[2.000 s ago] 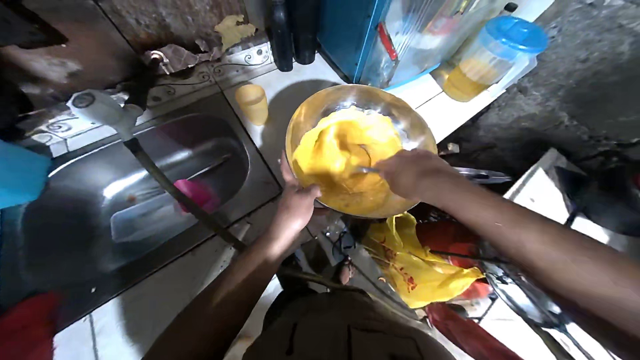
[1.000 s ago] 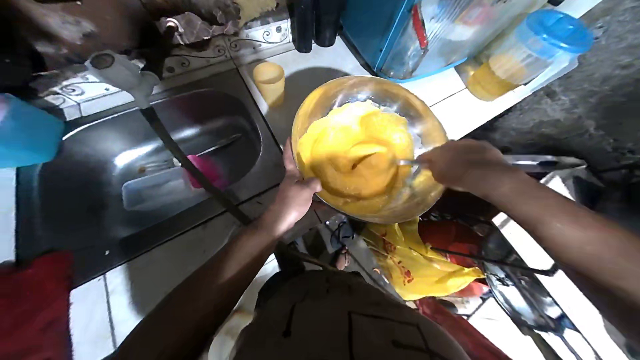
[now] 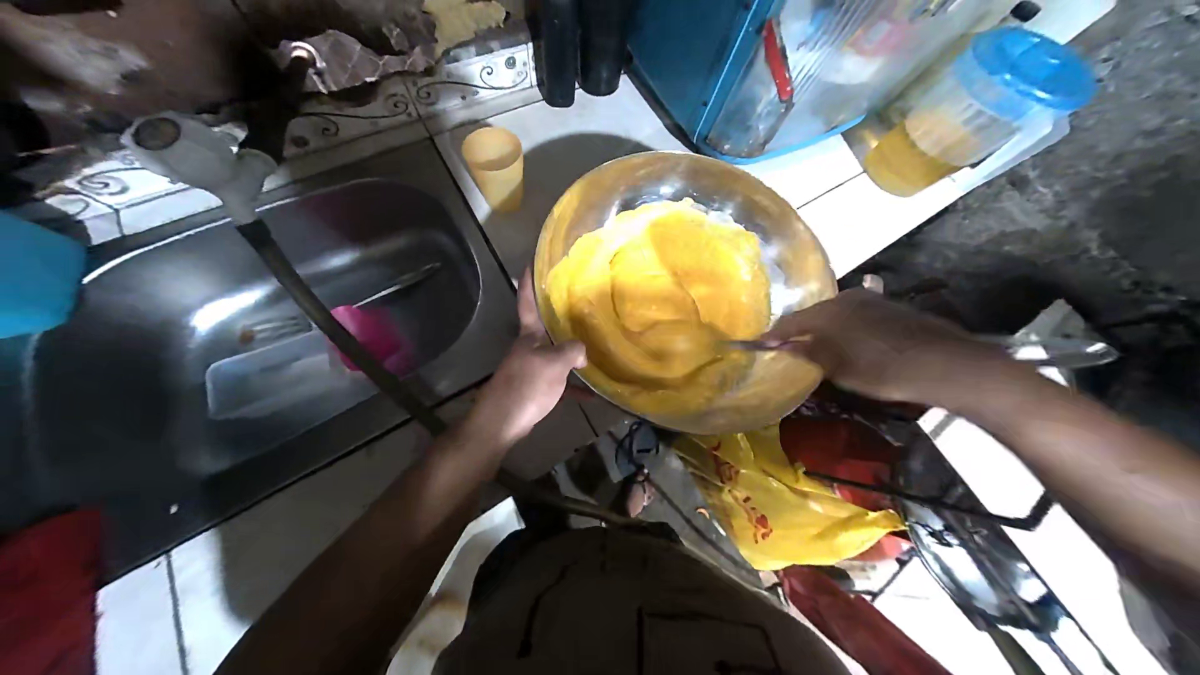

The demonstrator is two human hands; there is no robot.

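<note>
A wide metal bowl (image 3: 806, 244) holds a thick yellow mixture (image 3: 656, 272) with paler, whitish patches at its far edge. My left hand (image 3: 539, 375) grips the bowl's near-left rim, its thumb over the edge. At the right side of the bowl, my right hand (image 3: 834, 342) is closed around the handle of a metal utensil (image 3: 750, 346). The utensil's far end is sunk in the mixture and blurred, so its shape is hidden. A yellow plastic cup (image 3: 494, 169) stands on the tiles just beyond the bowl to the left.
On the left is a steel sink (image 3: 450, 216) with a pink item (image 3: 375, 339), a clear tray (image 3: 272, 380) and a grey hose (image 3: 319, 314) across it. Behind the bowl stand a blue rack (image 3: 689, 66) and a blue-lidded container (image 3: 994, 94). A yellow plastic bag (image 3: 787, 511) hangs below.
My right hand and the utensil have moved about within the bowl, and the mixture's surface has changed shape. My left hand stays on the rim.
</note>
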